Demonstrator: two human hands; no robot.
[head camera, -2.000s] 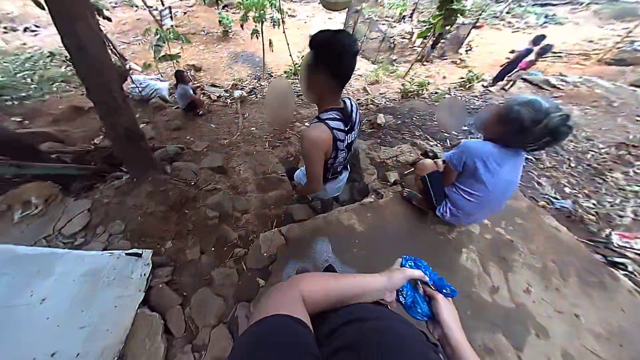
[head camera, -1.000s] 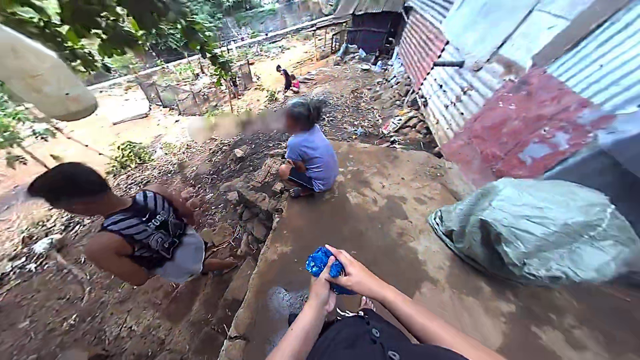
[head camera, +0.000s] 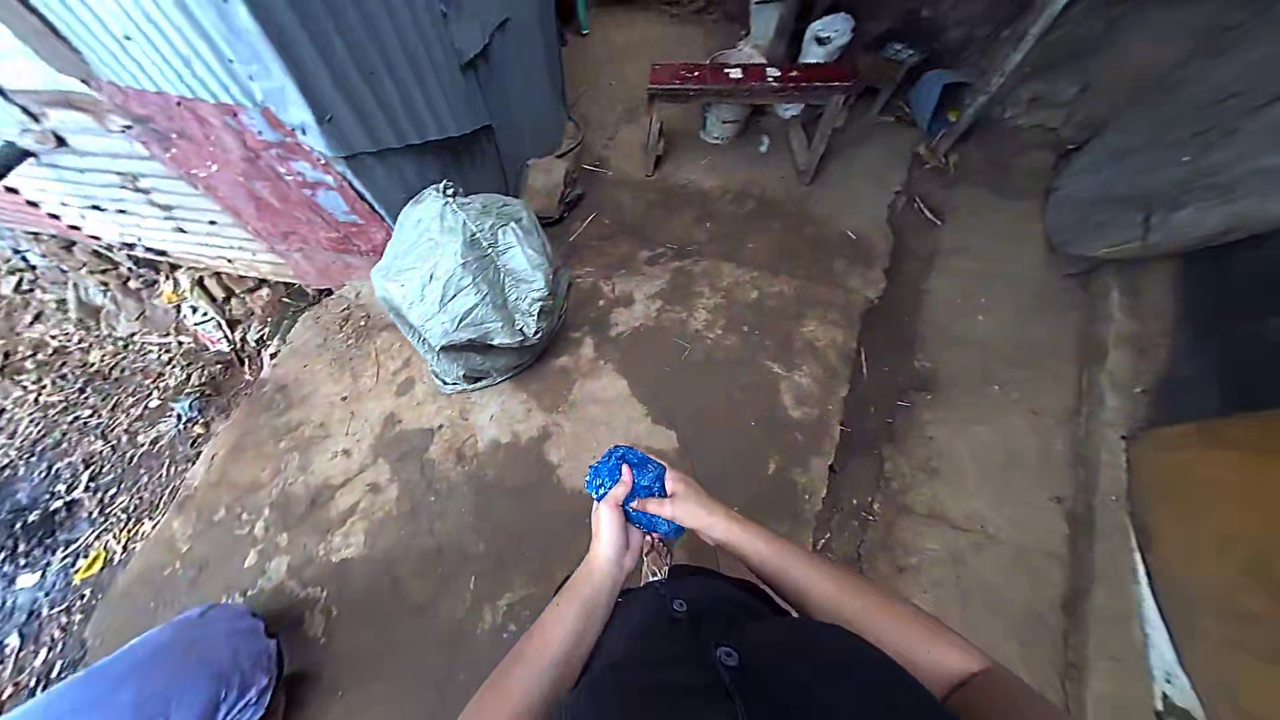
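A crumpled blue plastic bag (head camera: 632, 478) is held between both hands, just in front of my black buttoned garment (head camera: 715, 650). My left hand (head camera: 614, 525) grips its left side, the thumb lying upward across the plastic. From the right, my right hand (head camera: 690, 505) closes on the bag's lower right part. Whether anything is inside the bag cannot be told. Below the hands, a bit of thin cord or strap shows against the garment.
A grey-green sack (head camera: 470, 285) stands on the concrete floor by corrugated metal sheets (head camera: 380, 80). Farther back are a red wooden bench (head camera: 755, 80) and a blue bucket (head camera: 937, 100). Part of a person in purple (head camera: 170, 665) shows at lower left. Leaf litter (head camera: 90, 440) borders the slab.
The view has swung far right, from the seated people to the sack and bench. My hands, farther apart around the bag two seconds ago, are now close together on it.
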